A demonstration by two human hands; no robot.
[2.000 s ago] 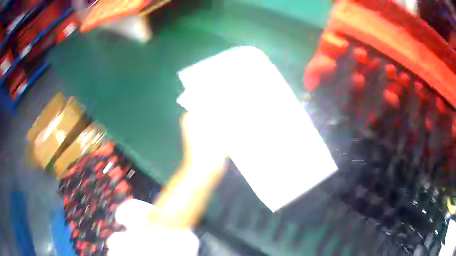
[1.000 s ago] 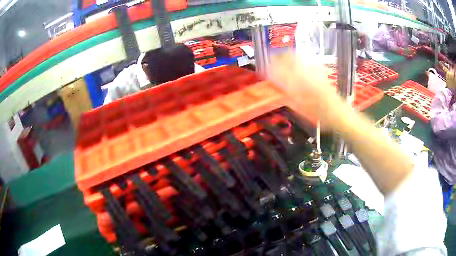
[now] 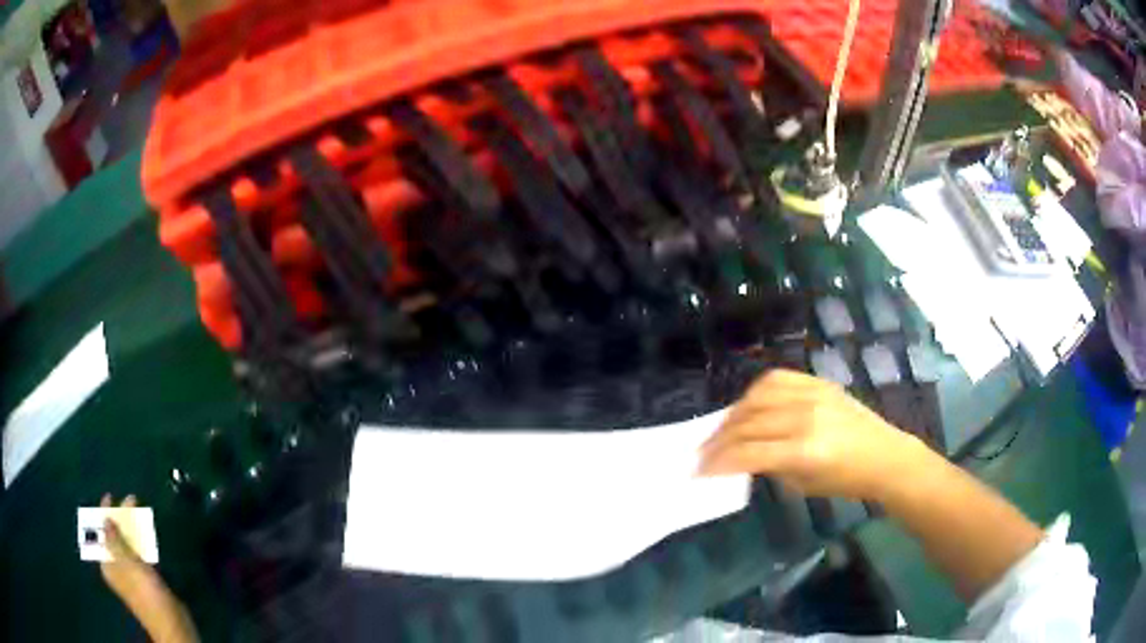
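My right hand [image 3: 804,433] grips the right end of a long white backing sheet [image 3: 528,502], which lies or hovers over the black watches; contact cannot be told. My left hand [image 3: 138,572], small at the lower left, holds a white label card [image 3: 141,534] with a small black square mark. Watches [image 3: 578,377] with black straps lie in rows behind the sheet. Several watch faces near my right hand carry pale grey screen films [image 3: 882,364].
Stacked red trays [image 3: 314,101] with straps hanging stand behind the watches. A bottle with a yellow ring [image 3: 811,189] and a metal post [image 3: 902,101] are at the back right. A calculator [image 3: 1002,220] lies on papers [image 3: 943,302]. Another white sheet [image 3: 57,402] is at the left. A person's purple sleeve [image 3: 1122,176] shows at far right.
My right hand has come down from near the post and now holds the long white sheet. My left hand with the card has come into view. The view has tilted down.
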